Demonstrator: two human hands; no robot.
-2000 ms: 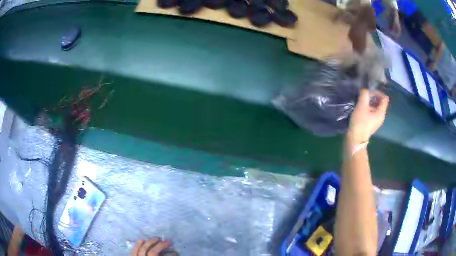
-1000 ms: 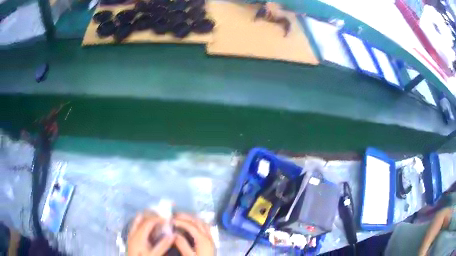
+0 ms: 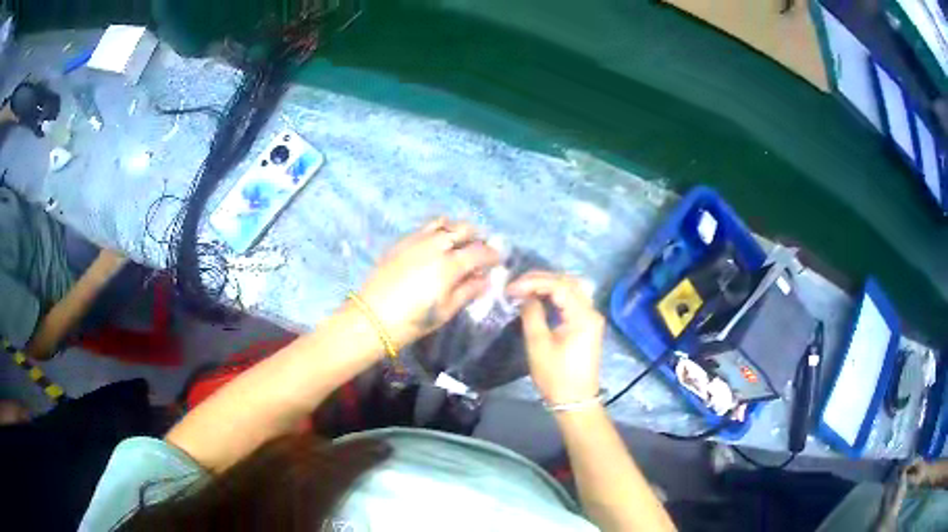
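A clear plastic bag with dark contents (image 3: pixel 473 348) lies at the bench's front edge, with a small white label (image 3: pixel 455 386) low on it. My left hand (image 3: pixel 435 275) pinches the bag's top from the left. My right hand (image 3: pixel 561 338) holds the bag's top from the right, thumb and fingertips close together. The fingers partly hide the bag's opening. The dark contents are blurred, and I cannot tell their shape.
A pale blue phone (image 3: pixel 268 190) and a black wire bundle (image 3: pixel 220 171) lie left. A blue tray (image 3: pixel 636 301) with a grey-black box (image 3: pixel 764 338) stands right, beside a soldering iron (image 3: pixel 807 387) and white-and-blue panel (image 3: pixel 862 369). A green strip (image 3: pixel 499 78) runs behind. Other people's arms show at both sides.
The view has swung down and left, showing my lap and a red stool. My hands, earlier blurred together at the lower edge, now show clearly with the bag between them.
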